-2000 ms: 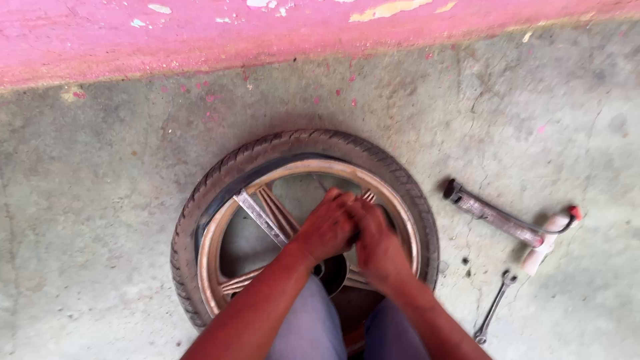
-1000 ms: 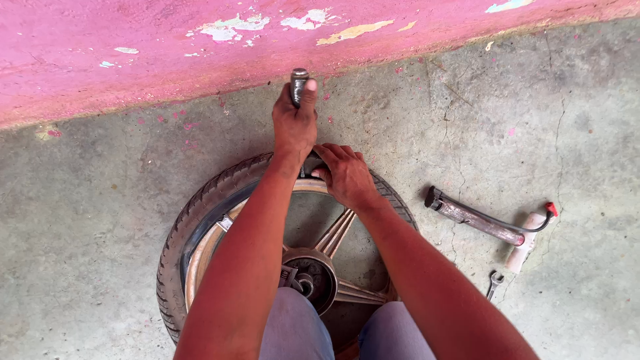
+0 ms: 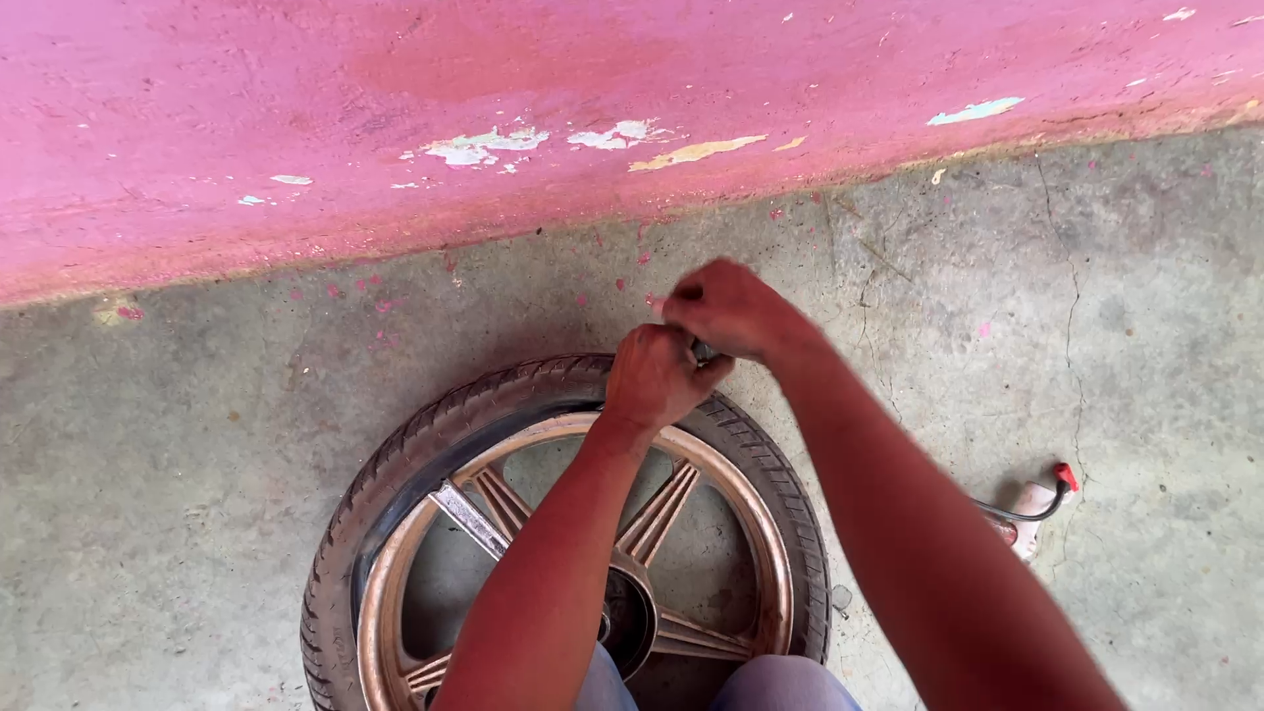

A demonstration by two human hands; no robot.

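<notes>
A tyre [image 3: 341, 563] on a bronze-coloured spoked wheel rim [image 3: 775, 553] lies flat on the floor before my knees. My left hand [image 3: 657, 375] is closed around a metal tool [image 3: 702, 350], mostly hidden by the fingers, over the far edge of the tyre. Just beyond and to its right, my right hand [image 3: 731, 311] is curled at the same tool; its hold is partly hidden. A flat metal tyre lever [image 3: 472, 518] rests across the rim at the left, its lower end behind my left forearm. A dark inner tube [image 3: 395, 509] shows between tyre and rim.
A pink wall [image 3: 592, 89] with peeling paint runs along the far side of the concrete floor [image 3: 178, 474]. At the right, a pump [image 3: 1032, 518] with a black hose and red end lies partly behind my right forearm.
My right hand has moved from the tyre's far edge up to my left hand. My left hand, raised with the metal tool one second ago, is now lower, over the tyre edge.
</notes>
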